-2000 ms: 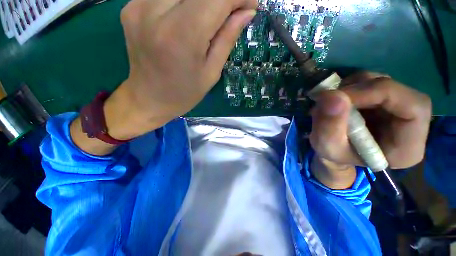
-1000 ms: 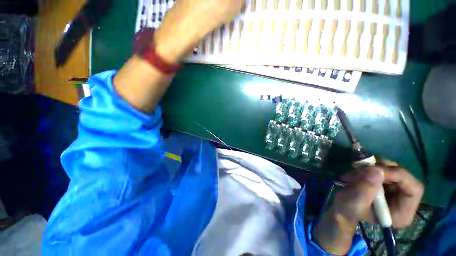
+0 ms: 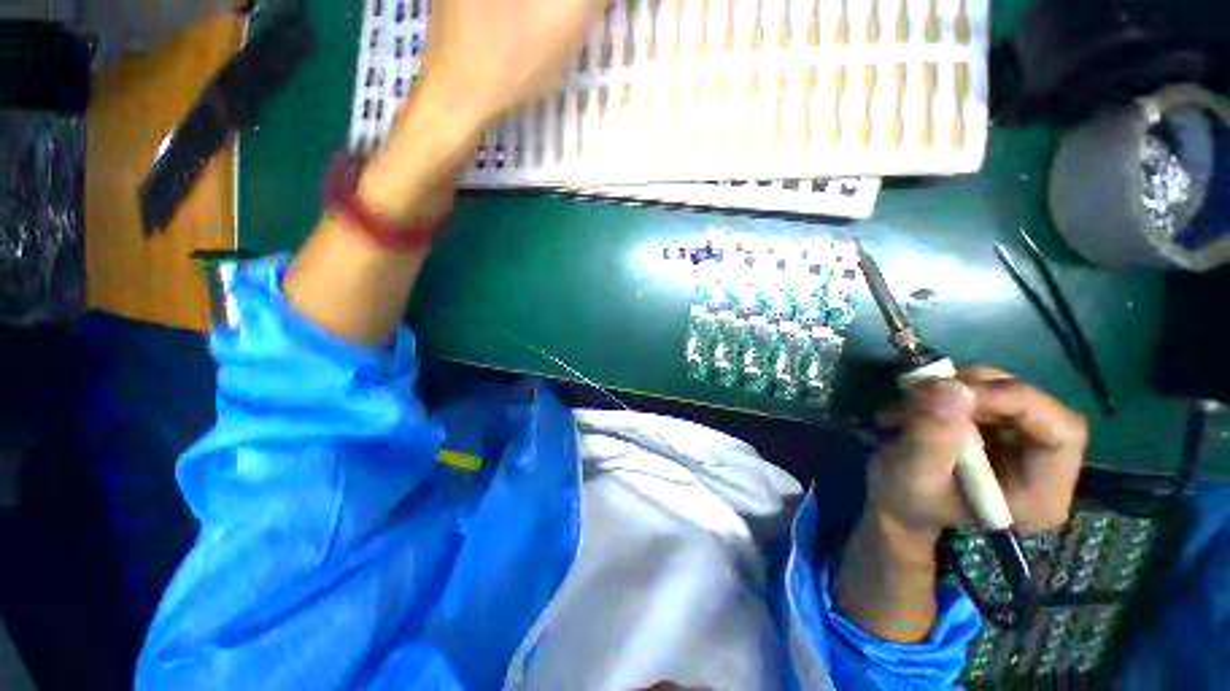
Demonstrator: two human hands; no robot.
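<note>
My right hand (image 3: 991,452) grips the cream handle of a soldering iron (image 3: 974,473). Its dark tip points up-left at the right edge of a green PCB panel (image 3: 769,324) on the mat. My left hand (image 3: 506,47), blurred and cut off by the top edge, reaches over the white component sheets (image 3: 809,101); its fingertips are out of the picture, so I cannot tell what it holds. A few tiny dark components (image 3: 695,253) lie at the panel's upper left. A thin solder wire (image 3: 580,375) lies near the mat's front edge.
Tweezers (image 3: 1059,317) lie on the green mat (image 3: 540,290) at right. A round pale tub (image 3: 1147,176) with silvery filling stands far right. More PCB panels (image 3: 1059,581) lie lower right. A solder spool (image 3: 224,294) is at the left mat edge, a dark strip (image 3: 223,122) on wood.
My left hand has left the panel and moved up over the component sheets. The iron has stayed in my right hand, its tip now at the panel's right edge. The view has shifted.
</note>
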